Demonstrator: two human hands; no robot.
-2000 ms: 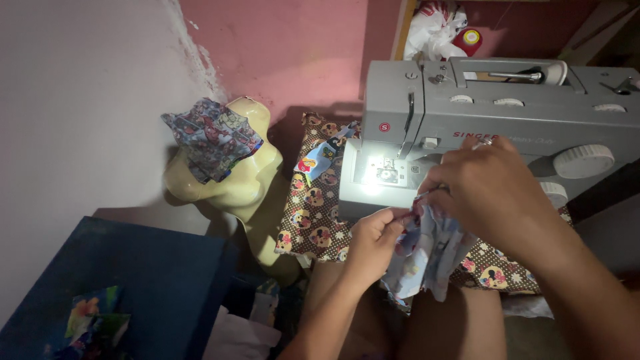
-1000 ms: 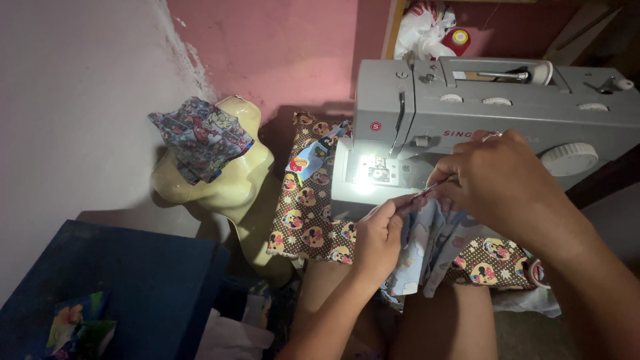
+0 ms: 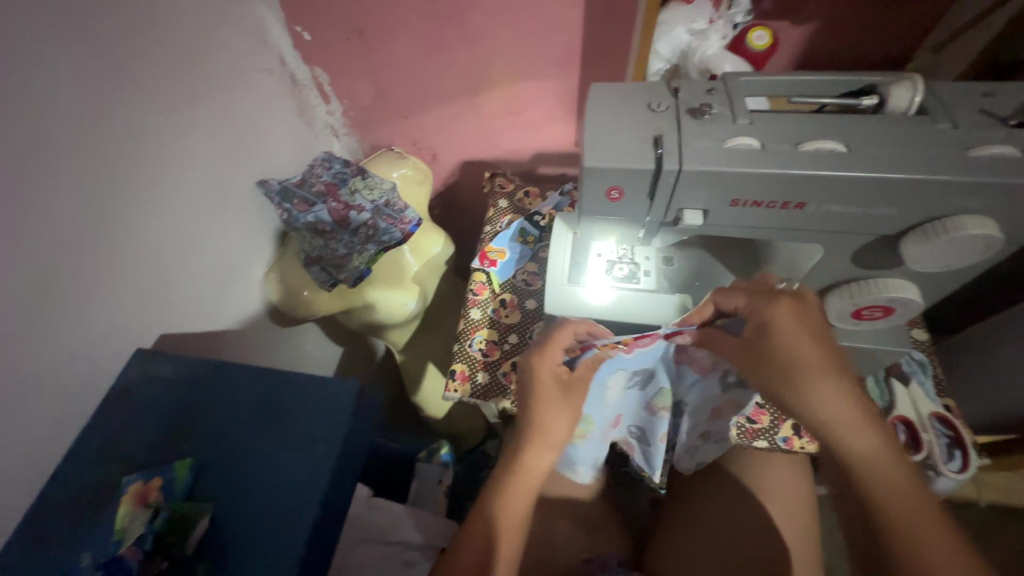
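A small light-blue printed cloth piece [image 3: 632,400] hangs between my hands, in front of the bed of a grey Singer sewing machine [image 3: 768,184]. My left hand [image 3: 560,376] pinches one end of its red and dark top edge. The other end of that edge is gripped by the fingers of my right hand [image 3: 760,336], which has a ring on it. Between them the edge is drawn nearly straight, and the cloth drapes down over my lap. The machine's lamp lights the needle plate [image 3: 622,270], just beyond the cloth.
Brown cartoon-print fabric [image 3: 504,312] lies under the machine. To its left, a patterned cloth [image 3: 344,212] rests on a cream mannequin form [image 3: 400,272]. A dark blue box [image 3: 240,432] with colourful scraps stands at lower left. Scissors with white and red handles [image 3: 932,432] lie at right.
My hands have moved apart, and the cloth's top edge, bunched two seconds ago, is now stretched between them. The scissors at right have come into fuller view.
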